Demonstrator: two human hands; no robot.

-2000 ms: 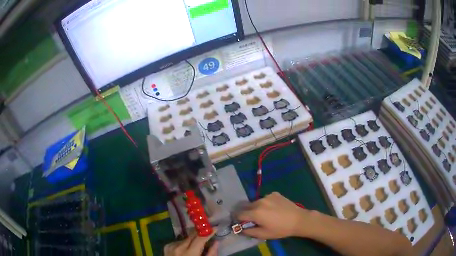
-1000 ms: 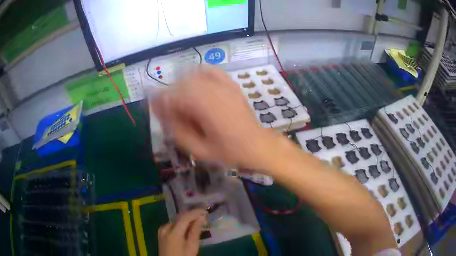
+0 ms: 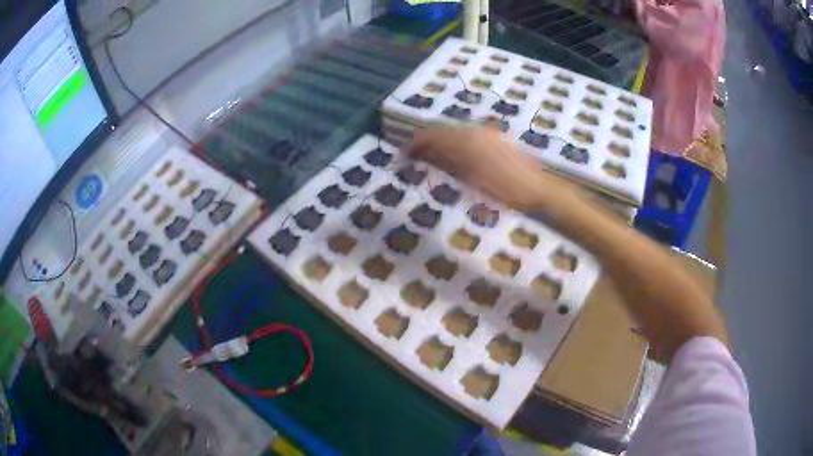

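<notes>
My right hand (image 3: 463,160) is over the back edge of the near white foam tray (image 3: 419,352), beside the far foam tray (image 3: 624,185). It is blurred, and I cannot tell whether its fingers hold a part. Dark speaker modules (image 3: 366,215) with thin wires fill the near tray's back-left cut-outs; the others show tan. The silver test fixture (image 3: 116,392) stands at the lower left on its grey plate, its red handle (image 3: 38,318) upright. The white connector (image 3: 225,350) of the red test lead (image 3: 310,356) lies beside the plate. My left hand is out of the picture.
Another foam tray (image 3: 165,307) stands behind the fixture, below the monitor (image 3: 45,116). Clear blister trays (image 3: 334,89) lie at the back. A cardboard-coloured stack (image 3: 597,356) is right of the near tray. A pink cloth (image 3: 682,71) hangs over a blue crate (image 3: 670,200) at the right.
The view has swung right. My right hand has moved from over the fixture to the foam trays. My left hand has left the picture. The connector now lies released beside the fixture.
</notes>
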